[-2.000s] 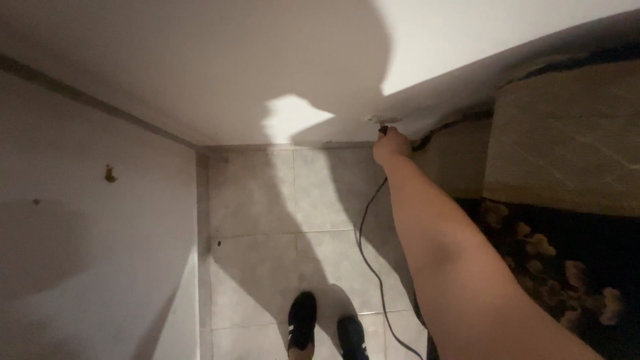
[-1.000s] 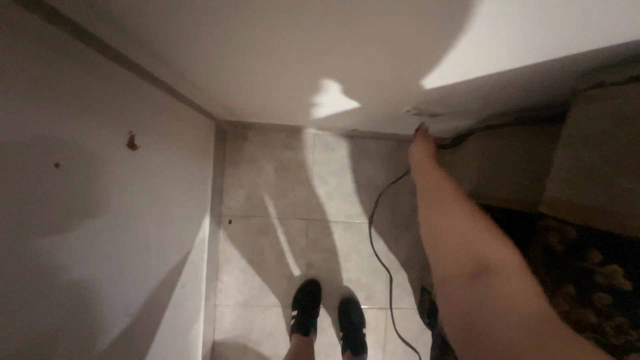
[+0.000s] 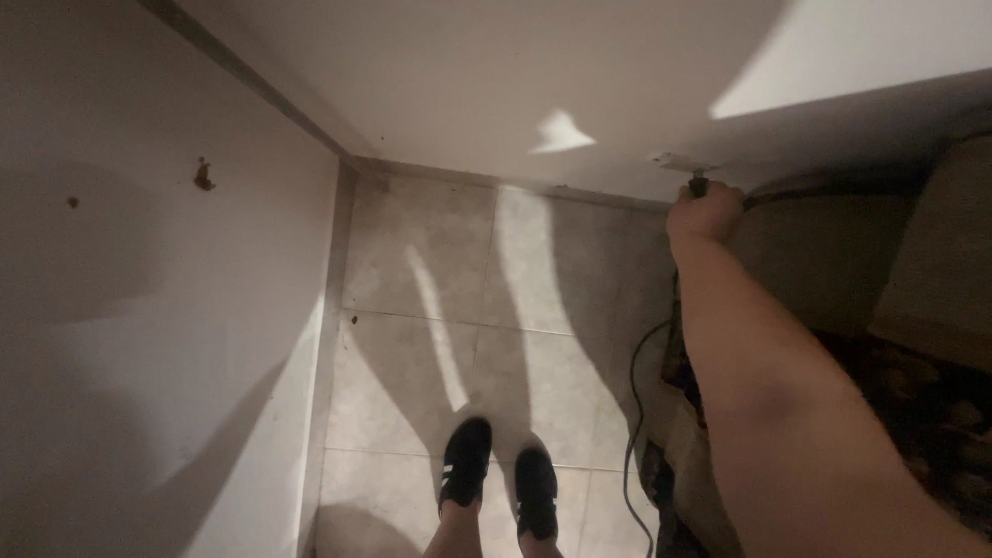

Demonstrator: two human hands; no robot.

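Observation:
My right hand reaches low along the white wall and grips a black power plug. The plug is at a wall socket just above the floor; whether its pins are fully in cannot be told. A thin dark cord curves over the floor tiles beside my forearm. My left hand is not in view.
Two black shoes with white stripes stand on the grey tiled floor. A white panel or wall with brown marks rises at left. Dark patterned fabric and a pale padded piece, perhaps furniture, are at right.
My right hand stays by the socket with the plug. The view has shifted, so the hand and socket sit farther right in it.

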